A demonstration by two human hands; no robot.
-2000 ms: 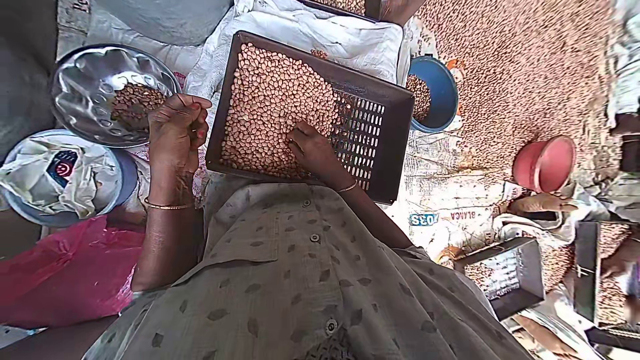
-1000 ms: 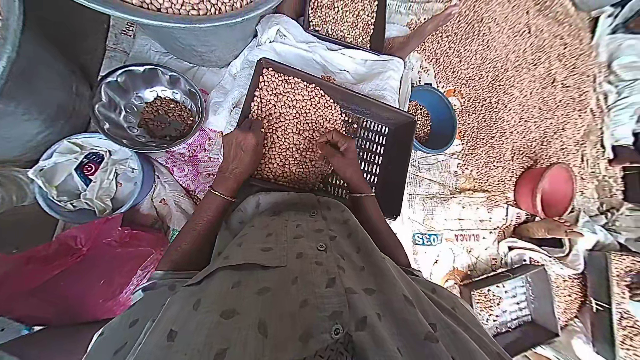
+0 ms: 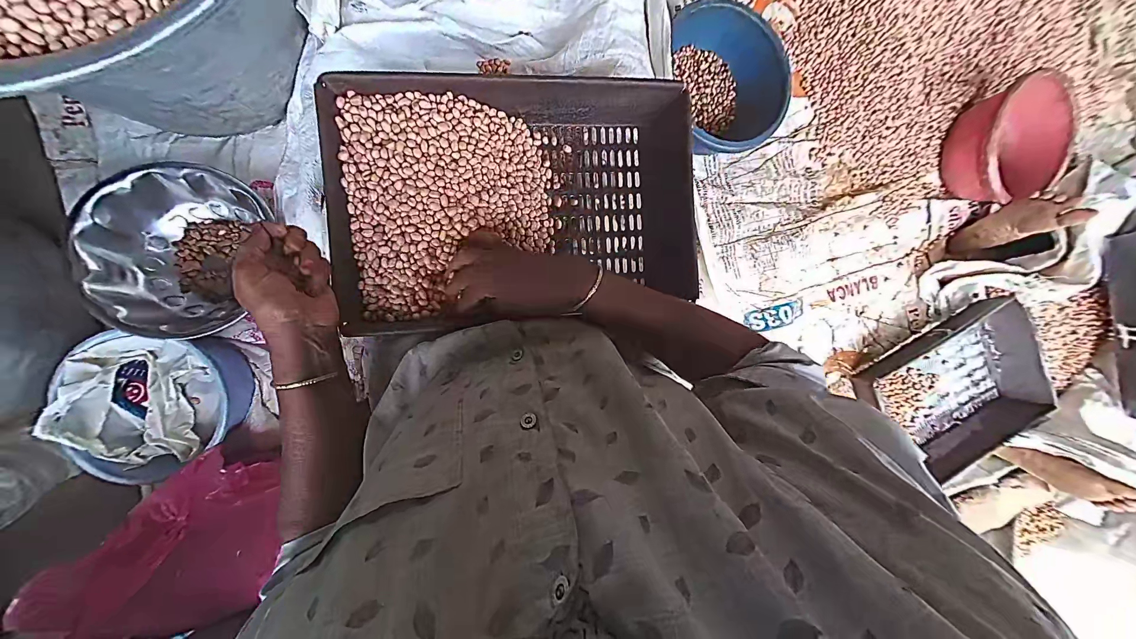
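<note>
A black slotted plastic tray (image 3: 661, 177) lies in front of me, its left and middle part heaped with pinkish shelled peanuts (image 3: 435, 169). My right hand (image 3: 497, 271) rests in the lower part of the heap, its fingertips partly hidden among the nuts. Just left of the tray, my left hand (image 3: 286, 273) is raised with curled fingers at the right rim of a shiny fluted metal bowl (image 3: 124, 266). Darker nuts (image 3: 206, 257) lie in that bowl. Whether my left hand holds anything is not clear.
A large metal tub (image 3: 222, 71) of nuts stands upper left, a cloth-filled bucket (image 3: 226, 373) below the bowl. A blue bucket (image 3: 754, 80), a red bucket (image 3: 1029, 138), spread nuts (image 3: 887, 89), another slotted tray (image 3: 1021, 355) and another person's foot (image 3: 1012, 226) are to the right.
My left hand has moved left from the tray's edge to the metal bowl. My right hand has shifted toward the near side of the heap. The view has shifted.
</note>
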